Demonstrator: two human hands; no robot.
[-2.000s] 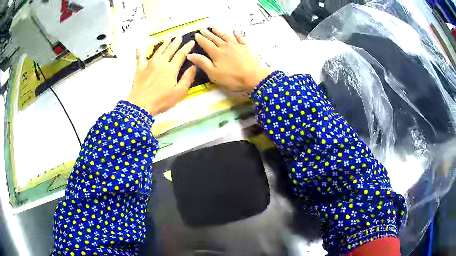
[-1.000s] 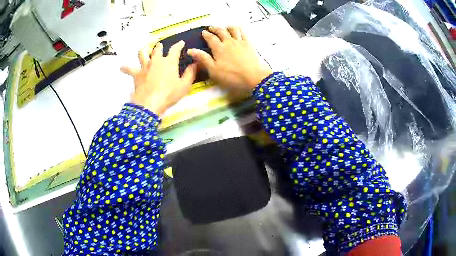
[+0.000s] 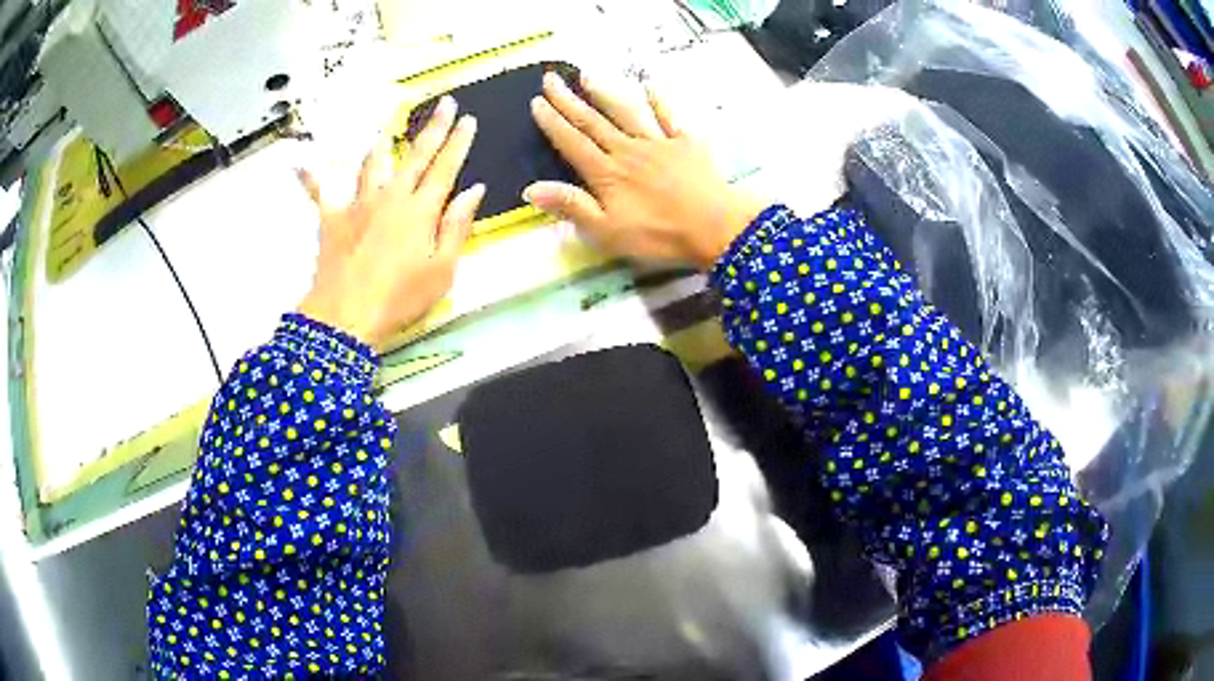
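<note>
A black fabric panel (image 3: 503,144) lies flat in the yellow template (image 3: 513,226) on the white board. My left hand (image 3: 389,226) rests flat with fingers spread, its fingertips on the panel's left edge. My right hand (image 3: 639,166) lies flat on the right side, fingertips on the panel's upper right edge, thumb near its lower right part. Neither hand grips anything. Another black panel, or a stack of them (image 3: 590,456), lies on the grey table below the board.
The sewing machine head (image 3: 220,67) stands at upper left. A second yellow template area (image 3: 83,213) with a dark strip is at left. A thin black cord (image 3: 183,286) crosses the board. A clear plastic bag (image 3: 992,226) holding black pieces fills the right side.
My hands have moved apart toward the panel's left and right sides, uncovering more of its middle. The panel stays in the template. The view has shifted slightly.
</note>
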